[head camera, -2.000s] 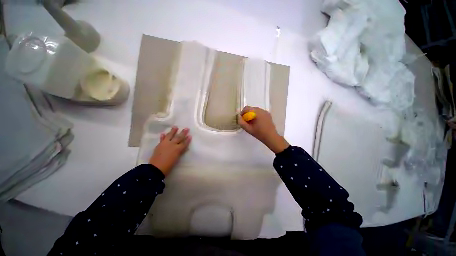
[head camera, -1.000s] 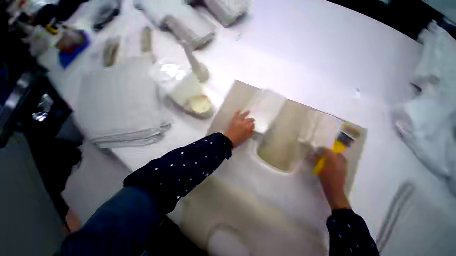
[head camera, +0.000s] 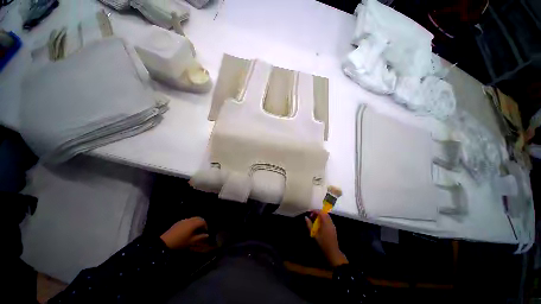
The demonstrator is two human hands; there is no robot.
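The cut panel (head camera: 267,136) lies on the white table, its strap arms pointing away from me over the grey-beige backing board (head camera: 321,98). Its near end reaches the table's front edge. My right hand (head camera: 324,230) holds the glue brush (head camera: 326,208) by its yellow handle, bristles up, just off the panel's near right corner. My left hand (head camera: 185,233) is below the table's front edge, off the panel, with its fingers curled. I cannot tell whether it holds anything. The glue container (head camera: 172,62) lies on its side left of the board, its round cream opening showing.
A thick stack of panels (head camera: 89,98) lies at the left. A second panel pile (head camera: 394,166) lies at the right. Crumpled white material (head camera: 379,47) is at the upper right. A blue tray (head camera: 9,48) is cut off at the far left. More pale pieces lie below the table at left.
Both hands have come back from the panel's arms toward my body, the right still holding the brush. My left hand has left the panel. The view has shifted and shows more of the table.
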